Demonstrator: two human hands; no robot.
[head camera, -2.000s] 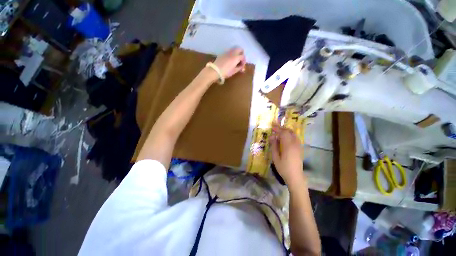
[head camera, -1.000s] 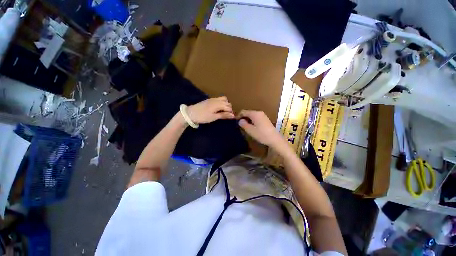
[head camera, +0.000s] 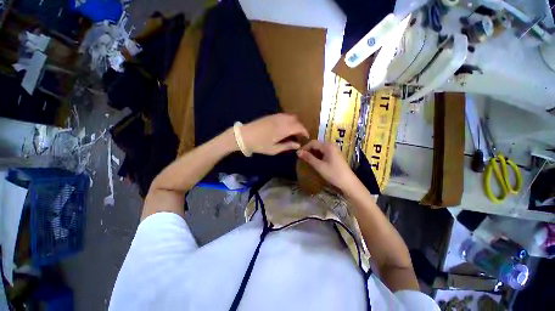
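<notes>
A dark garment panel (head camera: 234, 79) lies over the brown board (head camera: 298, 67), left of the sewing machine (head camera: 420, 58). My left hand (head camera: 277, 133) is at the panel's right part, fingertips pinched on its edge. My right hand (head camera: 325, 161) is close beside it, thumb and finger pinched at the same edge. Whether a small piece is between the fingertips cannot be told. Yellow tape with black lettering (head camera: 344, 124) lies on the machine bed right of my hands.
Yellow-handled shears (head camera: 502, 177) and dark-handled snips (head camera: 478, 159) lie at the right, beside a long brown strip (head camera: 447, 149). A dark heap (head camera: 143, 103) is at the left. A blue basket (head camera: 55, 212) stands on the floor. Another dark piece (head camera: 365, 21) lies behind the machine lamp (head camera: 371, 41).
The dark panel, bunched under my hands a second ago, now extends up over the brown board. Both hands stay close together at its edge. Earlier, my right hand was at the tape.
</notes>
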